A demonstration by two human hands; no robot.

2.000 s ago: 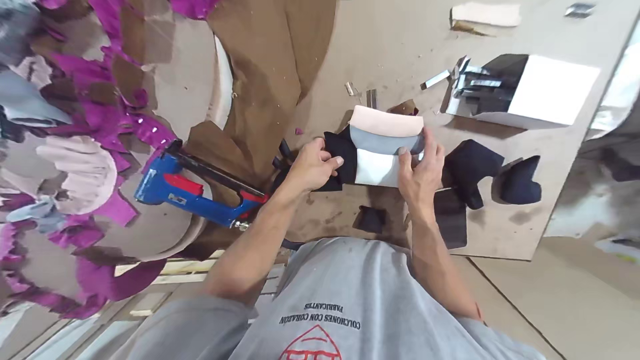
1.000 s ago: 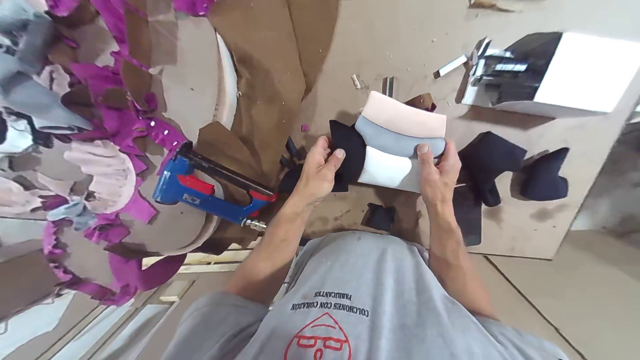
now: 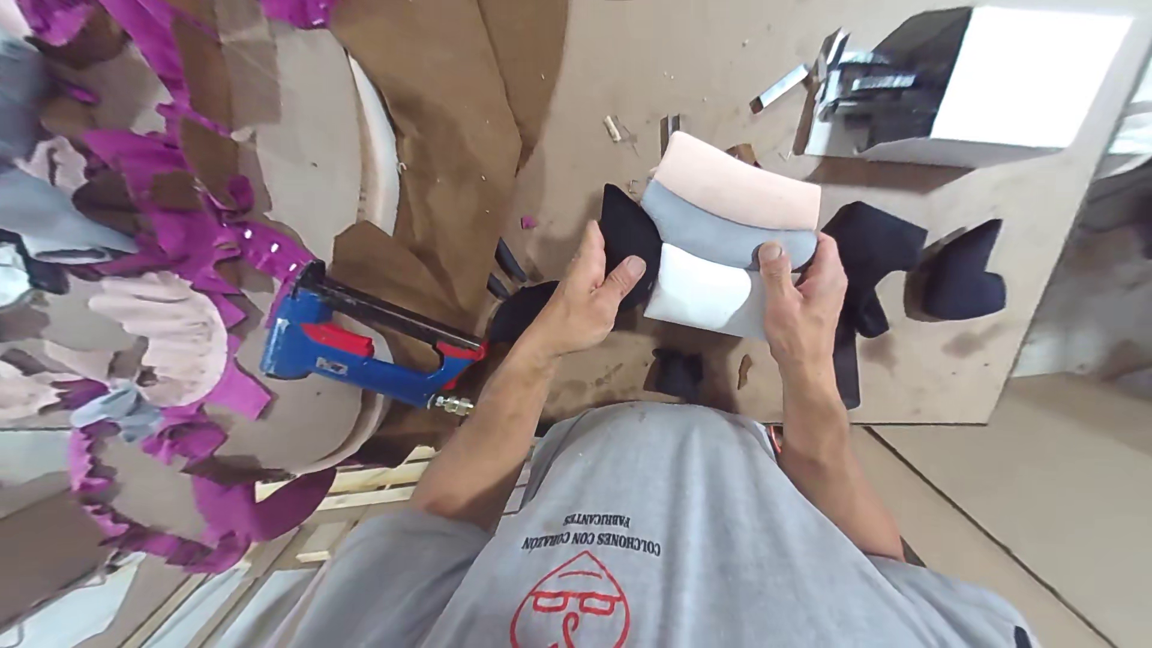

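Note:
My left hand [image 3: 589, 301] grips a black fabric-covered piece [image 3: 627, 241] with a pointed top, thumb on its face. My right hand [image 3: 805, 288] holds the right edge of a panel whose face is made of curved bands: pink [image 3: 738, 184] on top, grey-blue [image 3: 711, 228] in the middle and white [image 3: 702, 286] below. The black piece meets the panel's left side; whether the two are joined cannot be told. My right thumb lies on the grey-blue band's lower edge, and the fingers go behind it.
A blue and red pneumatic stapler [image 3: 360, 351] lies at left beside magenta fabric scraps [image 3: 153, 180]. Black covered pieces [image 3: 958, 270] rest at right on the brown table [image 3: 936, 382]. Upper right stands an open white box [image 3: 1030, 76] with metal staple strips; a loose strip [image 3: 781, 88] lies beside it.
My right thumb and fingers have stayed on the panel's right side. My left hand, bent over the black piece two seconds ago, now holds it upright with the thumb on its face.

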